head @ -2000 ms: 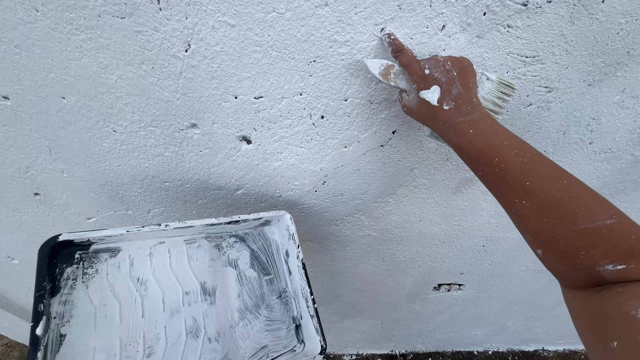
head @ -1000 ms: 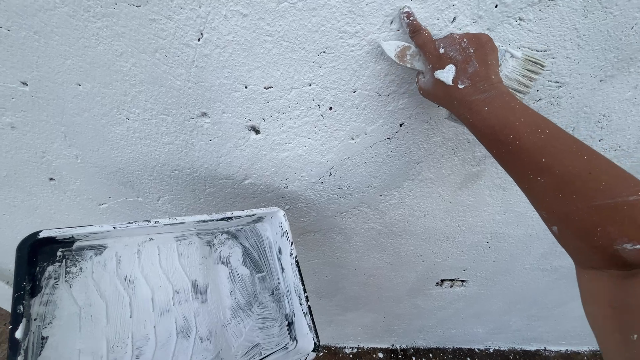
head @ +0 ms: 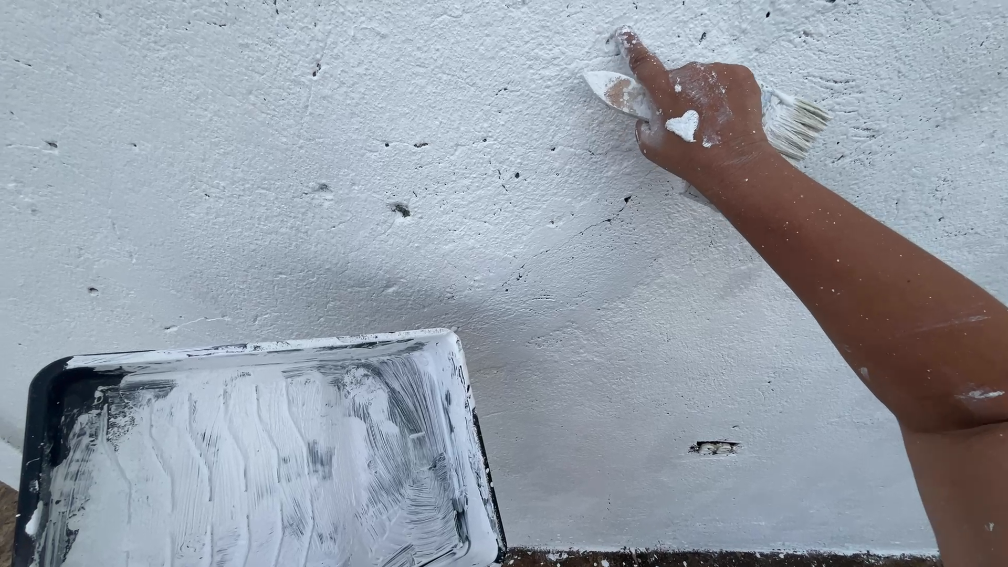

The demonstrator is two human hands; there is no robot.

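Note:
My right hand (head: 705,118), speckled with white paint, is closed around a paintbrush, its index finger stretched out with the tip at the wall. The brush's pointed, paint-coated handle (head: 620,93) sticks out to the left of the hand, and its pale bristles (head: 795,126) show on the right. The hand covers the middle of the brush. At the lower left, a black paint tray (head: 461,394) smeared with white paint stands tilted in front of the wall. My left hand is not seen, and what supports the tray is out of frame.
A rough white wall (head: 551,331) fills the view, with small pits, a thin crack and a larger chipped hole (head: 715,447) low on the right. A brown, paint-spattered strip of ground (head: 709,557) runs along its foot.
My right hand keeps its hold on the paintbrush, with the index finger out, in all the frames. Nothing else has plainly changed beyond small shifts of the view.

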